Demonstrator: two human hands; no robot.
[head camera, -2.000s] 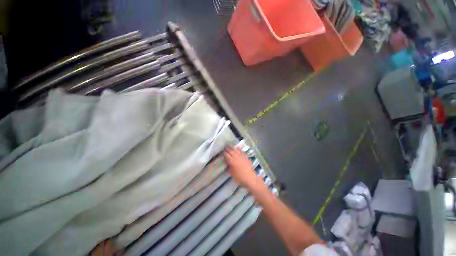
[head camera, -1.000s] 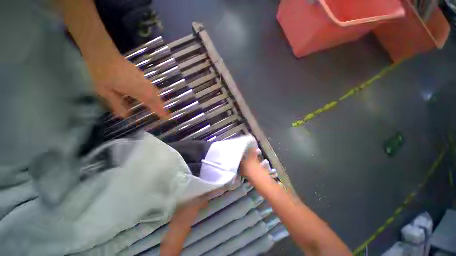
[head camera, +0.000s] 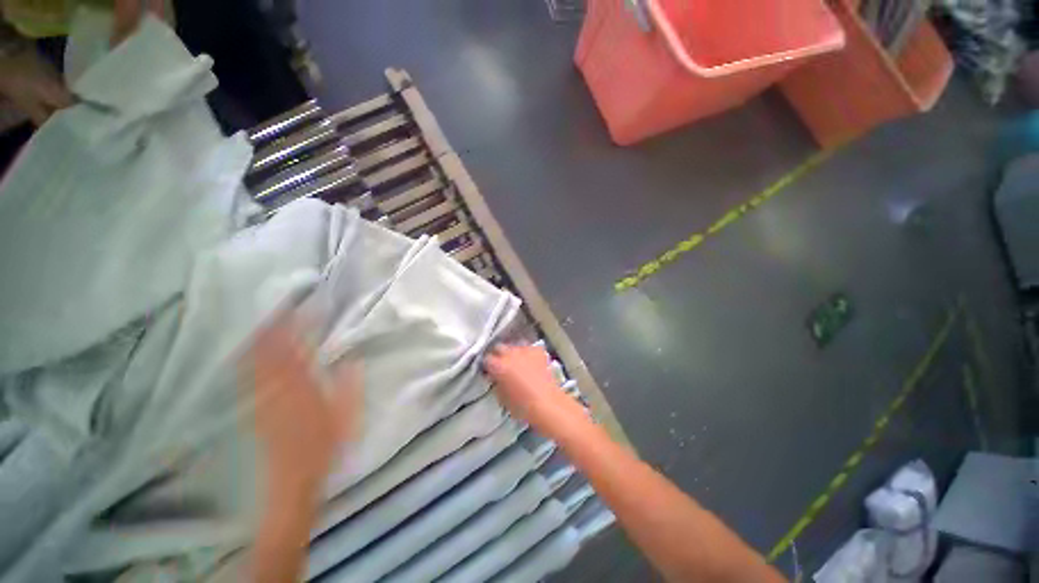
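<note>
The pale grey-white curtain panel (head camera: 422, 330) lies loose and crumpled over the left and middle of the rack. Parallel cloth folds (head camera: 456, 484) run along the lower part of the rack. My right hand (head camera: 522, 378) is shut on the cloth at its right edge, close to the rack's end rail (head camera: 479, 216); the fingertips are partly hidden. My left hand (head camera: 299, 393) is blurred, over the loose cloth left of the folds, with thumb and fingers apart. Bare shiny metal tubes (head camera: 302, 171) show above the cloth.
Another person's hands (head camera: 34, 85) are at the top left by the raised cloth, beside a yellow garment. Orange-red baskets (head camera: 638, 85) stand on the floor beyond the rack. Yellow lines (head camera: 729, 216) mark the floor. White wrapped bundles (head camera: 906, 501) are at the lower right.
The other person's arm has withdrawn from over the tubes to the top left. The cloth now spreads over more tubes, and its turned-up white edge lies flatter. My left hand has moved left.
</note>
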